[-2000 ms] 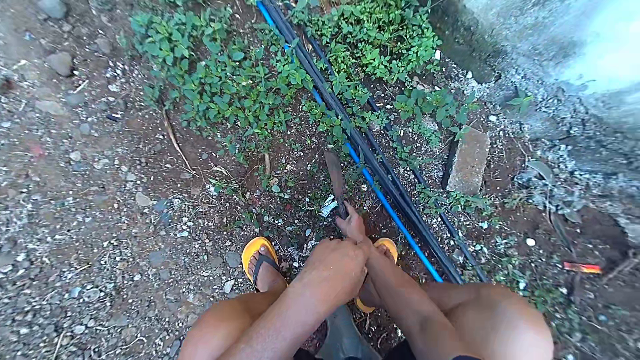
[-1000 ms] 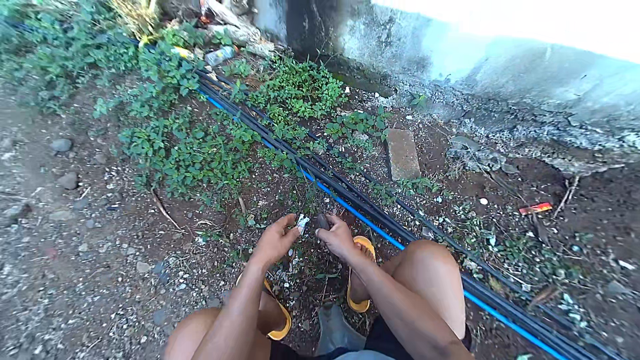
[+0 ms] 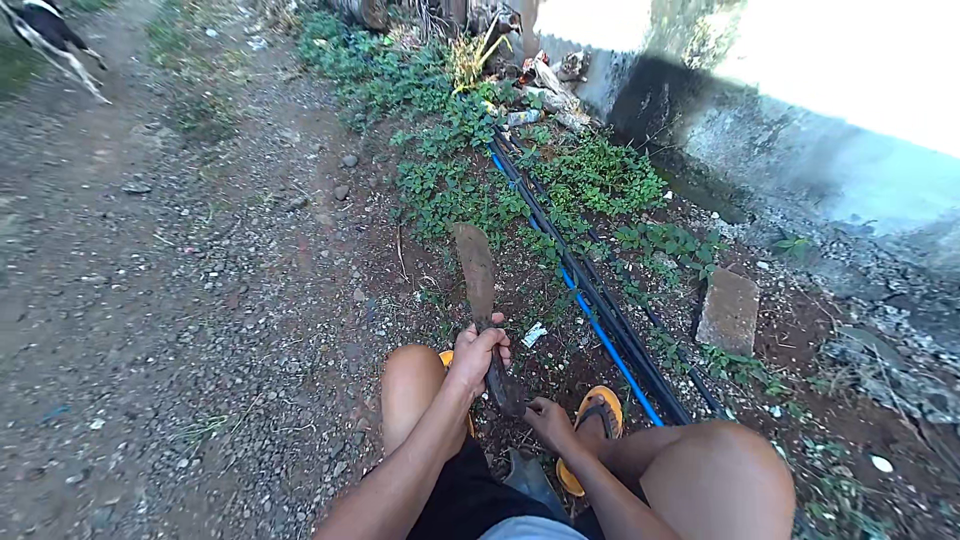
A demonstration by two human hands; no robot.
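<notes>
A machete with a worn, curved blade (image 3: pixel 475 270) and a dark handle points away from me, over the soil between my knees. My left hand (image 3: pixel 480 352) is closed around it where blade and handle meet. At the butt end of the handle, my right hand (image 3: pixel 545 420) has its fingers curled close to the tip; whether they pinch it I cannot tell. A grey object (image 3: pixel 531 480), partly hidden, lies below between my feet.
Black pipes (image 3: pixel 592 289) and a blue pipe (image 3: pixel 600 330) run diagonally along the ground beside my right foot. A flat block (image 3: pixel 729 311) lies near the concrete wall (image 3: pixel 795 150). Low weeds (image 3: pixel 450 180) grow ahead. A dog (image 3: pixel 56 37) is at the upper left.
The view has swung up and left, bringing the dog and more path into sight. The machete, largely hidden a second ago, now shows its full blade, with my left hand around it.
</notes>
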